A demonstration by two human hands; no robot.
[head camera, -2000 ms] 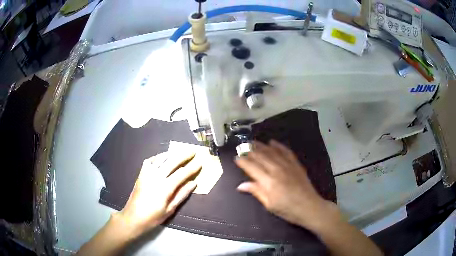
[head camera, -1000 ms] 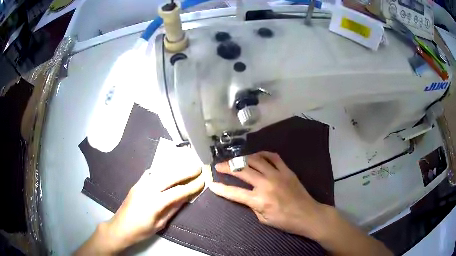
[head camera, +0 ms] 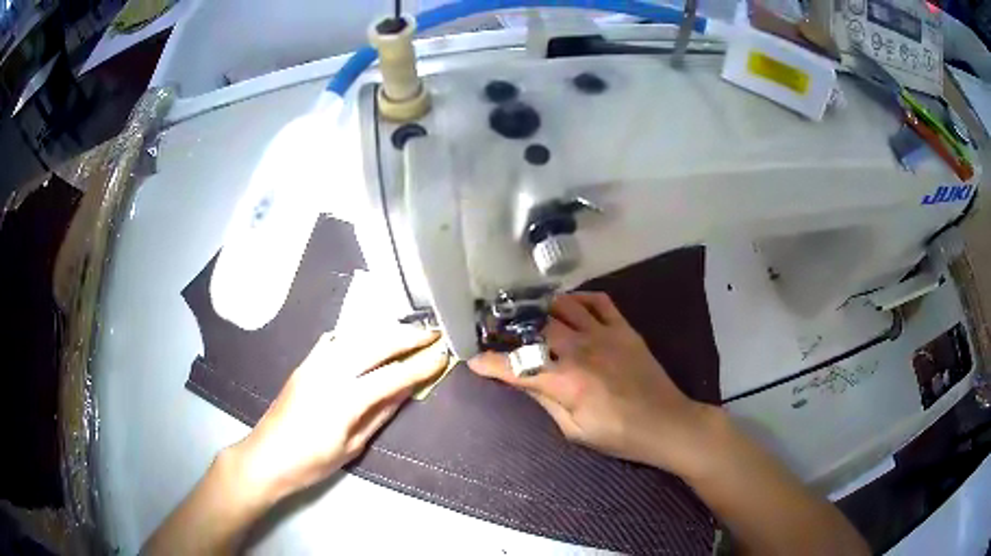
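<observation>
The dark ribbed garment panel (head camera: pixel 500 456) lies under the head of the off-white sewing machine (head camera: pixel 652 141), with stitched lines along its near edge. The pale patch pocket (head camera: pixel 438 386) lies on it, mostly covered by my left hand and washed out by glare. My left hand (head camera: pixel 342 396) rests flat over the pocket, fingertips left of the needle area. My right hand (head camera: pixel 603 380) rests on the panel right of it, fingertips partly behind the tension knob (head camera: pixel 529 358). The needle and presser foot are hidden by the machine head.
The glaring white lamp (head camera: pixel 261 239) is left of the head. A thread guide post (head camera: pixel 400 71), white box (head camera: pixel 777 74), snips and pens (head camera: pixel 935 136) and control box (head camera: pixel 891 38) are at the back. Taped cardboard (head camera: pixel 92 217) and dark panels (head camera: pixel 33 326) are at left.
Both hands have come together at the needle area, the right moving left onto the panel. The pocket is now more covered. The camera view has come closer to the machine since the first frame.
</observation>
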